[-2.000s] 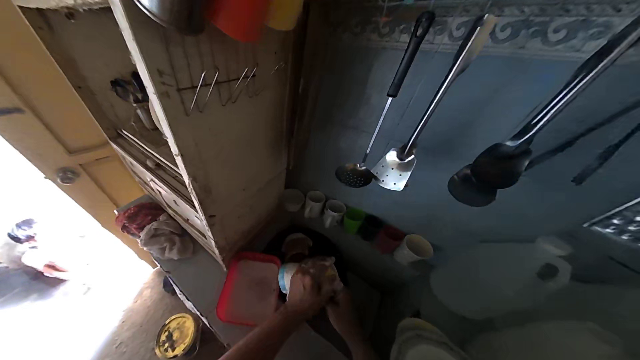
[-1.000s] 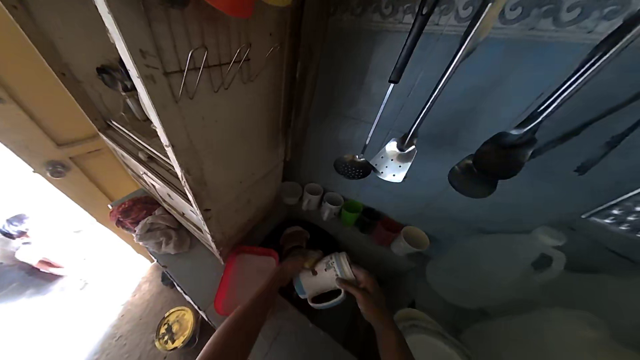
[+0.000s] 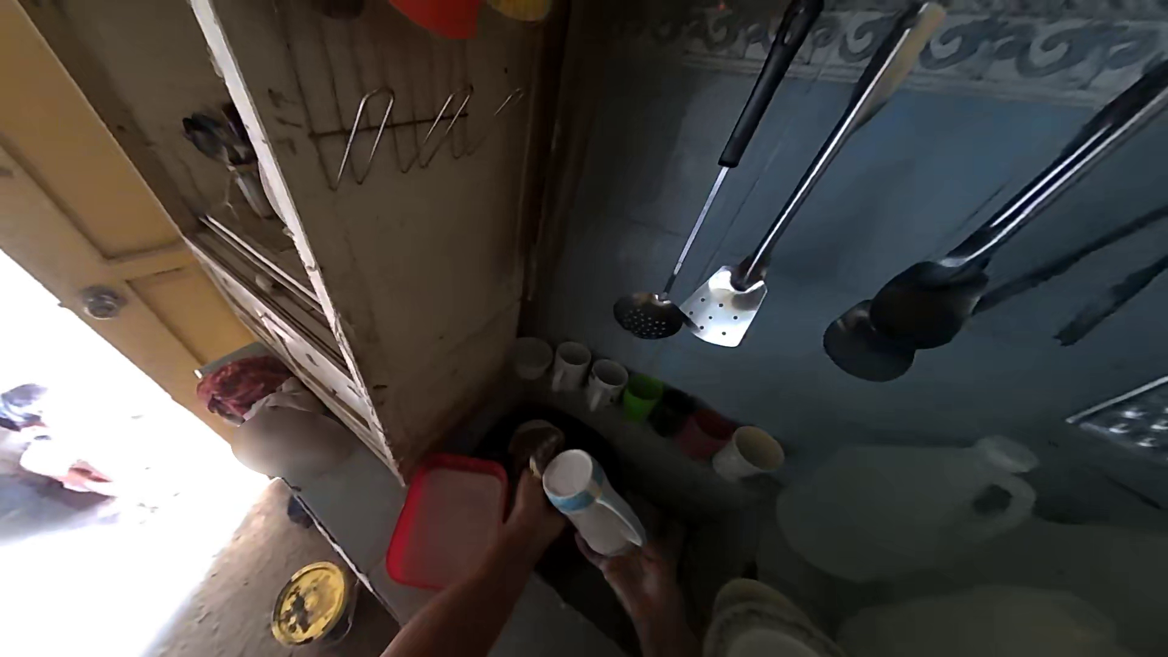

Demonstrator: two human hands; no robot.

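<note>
A tall white mug (image 3: 598, 511) with a blue band and a side handle is tilted over a dark basin (image 3: 497, 429), its round white end facing up and left. My right hand (image 3: 634, 575) is closed around its lower end. My left hand (image 3: 538, 502) is beside the upper end; whether its fingers touch the mug is hard to tell. A brown rounded thing (image 3: 537, 443) shows just above my left fingers, in the basin. Left of that hand lies a red-rimmed plastic tray (image 3: 456, 520).
White mugs (image 3: 572, 365), a green cup (image 3: 642, 396), a red cup (image 3: 704, 432) and a cream cup (image 3: 750, 453) line the wall. A skimmer (image 3: 648, 316) and slotted turner (image 3: 727, 307) hang above. A translucent jug (image 3: 894, 511) stands right, stacked dishes (image 3: 762, 620) below.
The mug has turned from lying sideways in both hands to a steeper tilt with one end up. My right hand has moved from its side to its lower end.
</note>
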